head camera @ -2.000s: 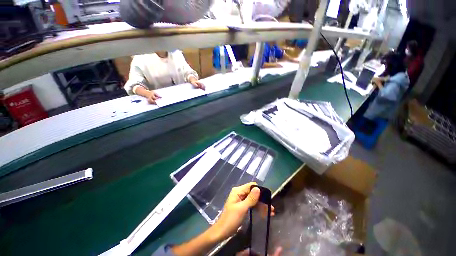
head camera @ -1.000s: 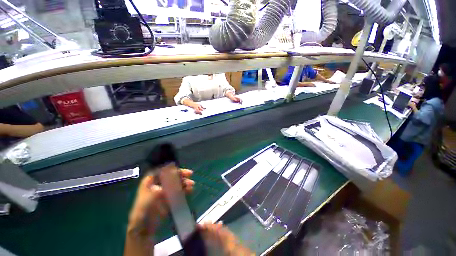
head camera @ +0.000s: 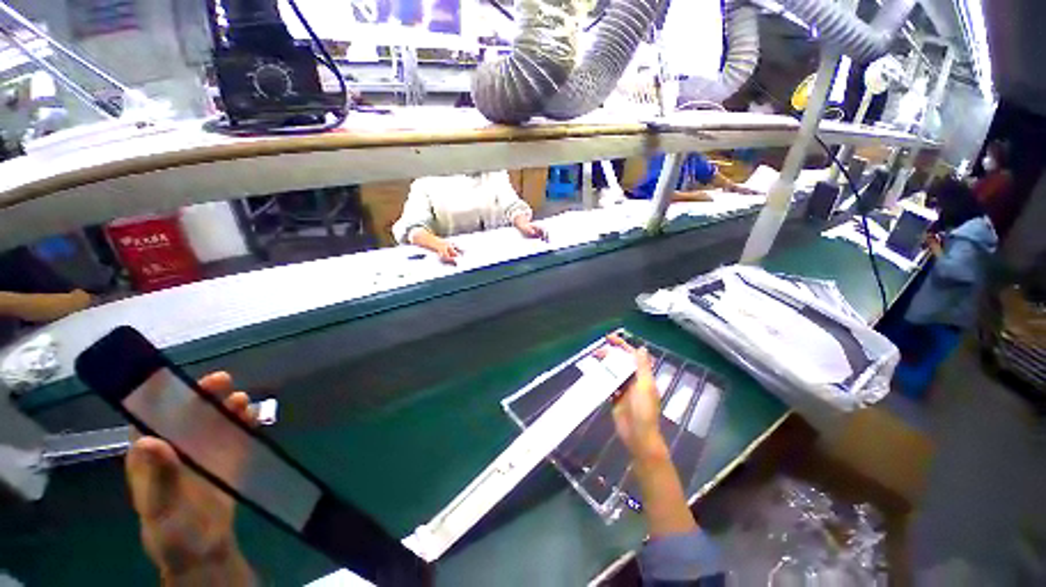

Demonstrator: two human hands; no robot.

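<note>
My left hand [head camera: 189, 493] holds up a long black cover panel [head camera: 224, 441] with a pale window and a rounded end, at the lower left. The panel slants down to the right, its low end near the near end of a white lamp arm [head camera: 516, 464]. My right hand [head camera: 638, 401] is at the lamp arm's far end, with fingers around its tip. The arm lies diagonally and its far end overlaps a panel stack [head camera: 688, 401] of black-and-white strips in clear plastic.
A large bagged bundle [head camera: 791, 327] lies behind the stack. Another lamp arm [head camera: 86, 446] lies at left, partly behind my left hand. A box of clear wrap [head camera: 803, 527] stands below the bench edge. People sit opposite and at far right.
My left hand has moved left with the panel and turned it so the window shows. My right hand has moved away from the panel, up and right to the lamp arm's far end.
</note>
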